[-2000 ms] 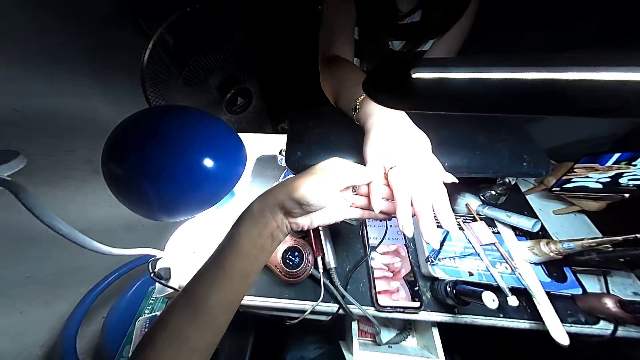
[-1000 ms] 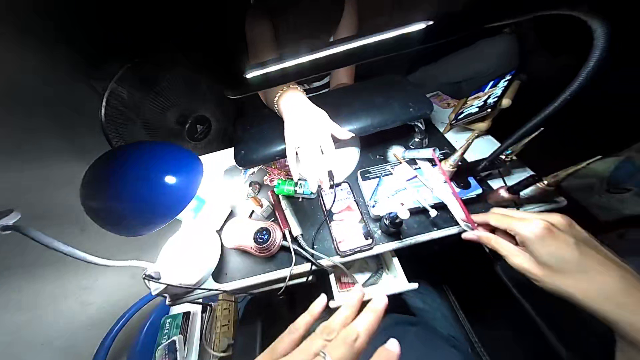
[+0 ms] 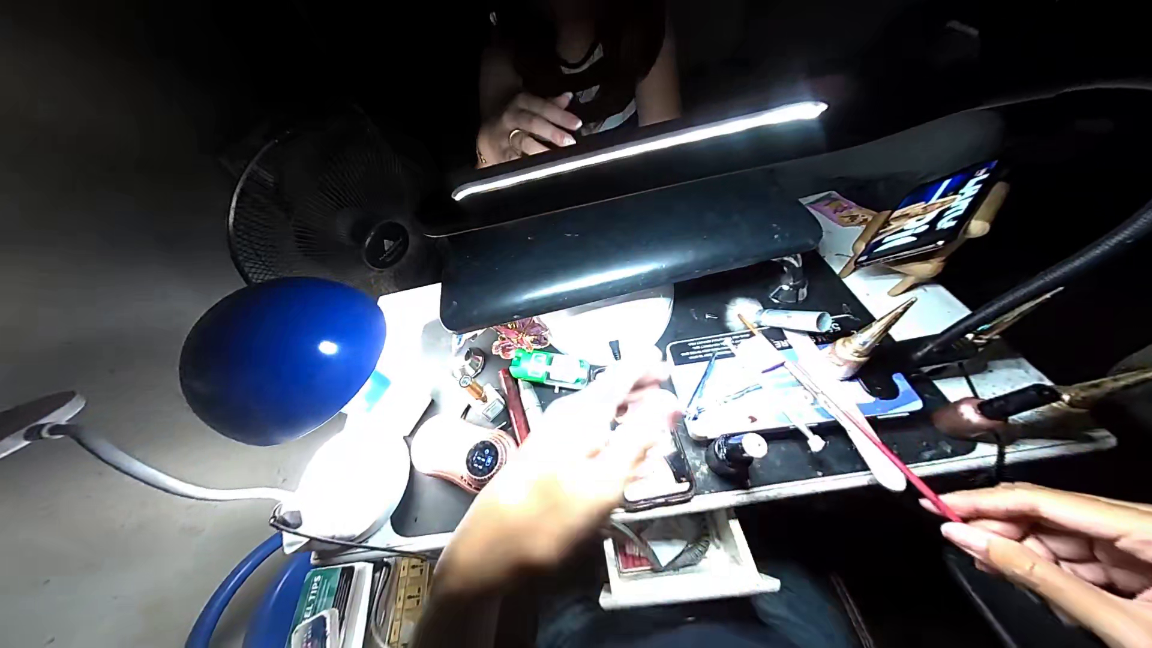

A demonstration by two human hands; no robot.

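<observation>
My left hand (image 3: pixel 576 459) is blurred over the smartphone (image 3: pixel 661 477) near the table's front edge; whether it holds anything does not show. Between the thumb and fingers of my right hand (image 3: pixel 1035 540) is a thin red-handled brush (image 3: pixel 886 454), its far end over the nail tools on the blue and white mat (image 3: pixel 720 418). A pale flat stick (image 3: pixel 868 445) lies beside it. Left of the mat's corner stands a small black bottle (image 3: pixel 736 452). A green and white bottle (image 3: pixel 549 369) and a pink device with a round display (image 3: pixel 463 450) lie left of my left hand.
A lit bar lamp (image 3: pixel 639 148) spans above a black armrest (image 3: pixel 630 247); another person's hand (image 3: pixel 535 126) is behind it. A blue dome lamp (image 3: pixel 283 360) is at left, a fan (image 3: pixel 315 211) behind. An open drawer (image 3: pixel 688 576) juts out below; a phone on a wooden stand (image 3: pixel 931 216) is at right.
My left hand has moved up and forward over the phone from below the table edge. The other person's hand has drawn back from the armrest. My right hand still holds the red brush.
</observation>
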